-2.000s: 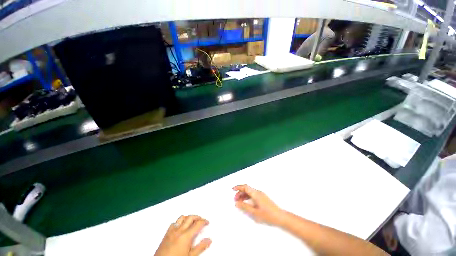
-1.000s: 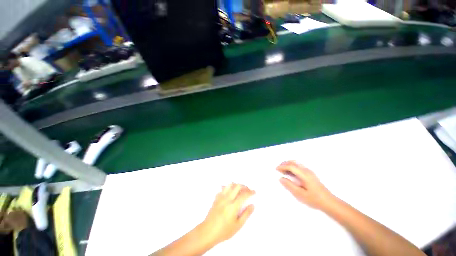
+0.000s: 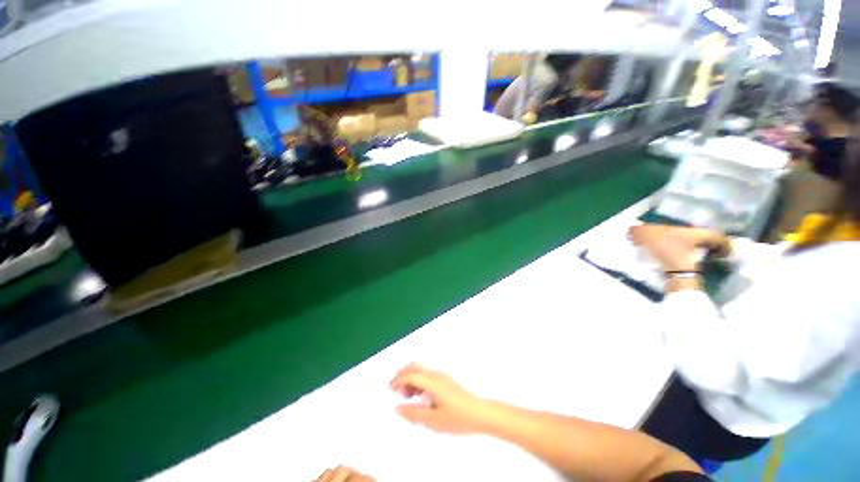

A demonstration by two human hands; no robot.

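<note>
My right hand (image 3: pixel 438 399) is over the white tabletop (image 3: pixel 528 348), its fingers loosely curled and apart, with nothing seen in it. My left hand (image 3: pixel 343 474) is cut off by the bottom edge; only a few fingers show, so what it does cannot be told. One white handheld device (image 3: pixel 31 435) with a dark face lies on the green conveyor at the far lower left, well away from both hands.
The green conveyor (image 3: pixel 349 320) runs beyond the tabletop. A large black panel (image 3: pixel 141 179) stands across it. At right, a white-sleeved person (image 3: pixel 754 348) has hands over a white tray (image 3: pixel 622 254). Stacked white trays (image 3: pixel 721 184) stand behind. A white shelf (image 3: pixel 330 28) hangs overhead.
The view first swung left, then back right. The devices and yellow strips at left have mostly left the view. My left hand is now mostly cut off. The neighbour at right shows more.
</note>
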